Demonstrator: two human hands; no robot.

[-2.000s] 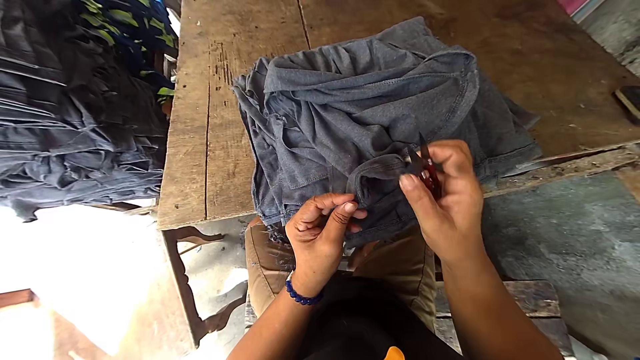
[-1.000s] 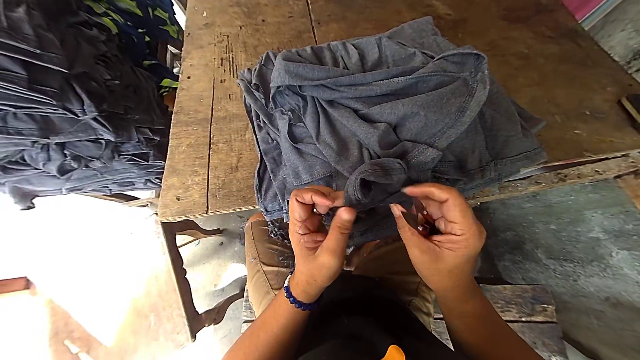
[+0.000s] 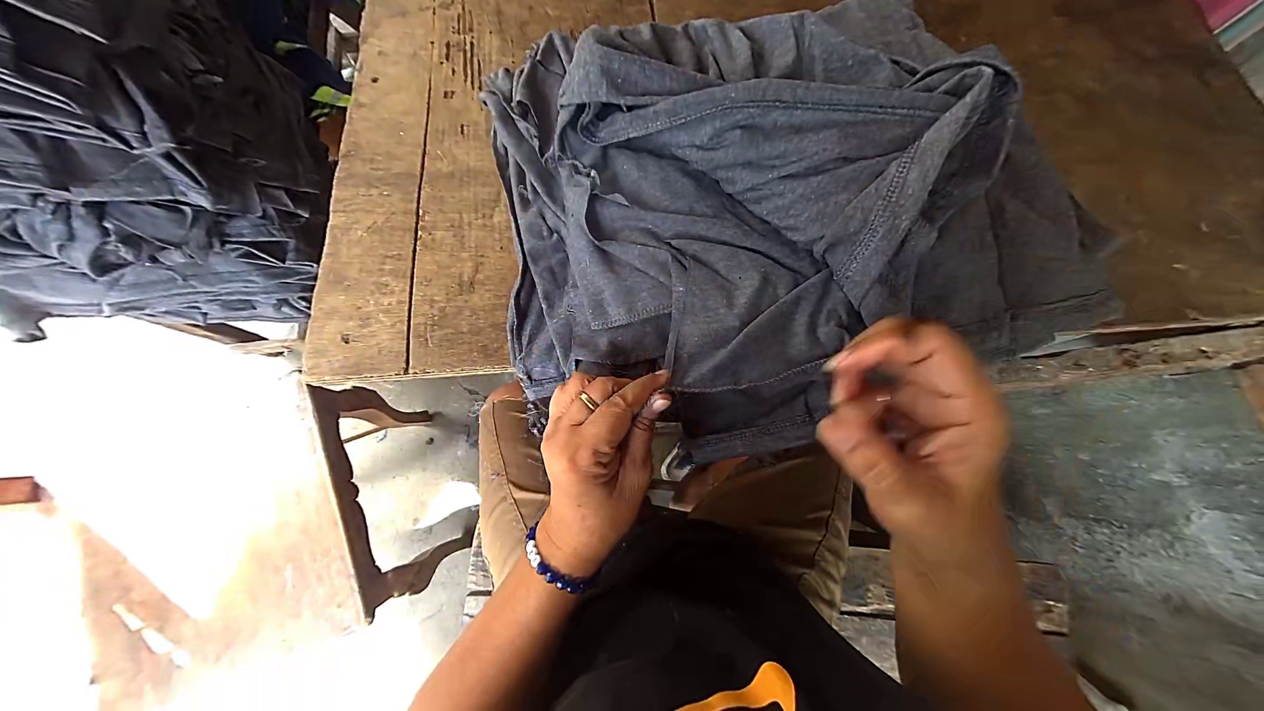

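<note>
A grey knit garment (image 3: 750, 197) lies rumpled over folded grey cloth on the wooden table, with stitched seams showing and its near edge hanging over the table's front. My left hand (image 3: 597, 444), with a ring and a bead bracelet, pinches the garment's near edge between thumb and index finger. To the right, my right hand (image 3: 913, 425) is raised over the near right part of the cloth, fingers curled and blurred by motion. Something dark shows within its palm, too blurred to make out; earlier frames show small thread snips in this hand.
The wooden table (image 3: 370, 247) has a rough front edge. At the left stands a tall pile of dark garments (image 3: 148, 168), with green-patterned cloth behind it. My knees are under the table's front edge, and a wooden bench (image 3: 987, 588) shows beneath me.
The small looped part of the cloth between my hands no longer shows. My right hand has moved away from my left hand. The snips, plain two seconds ago, are now hidden or blurred.
</note>
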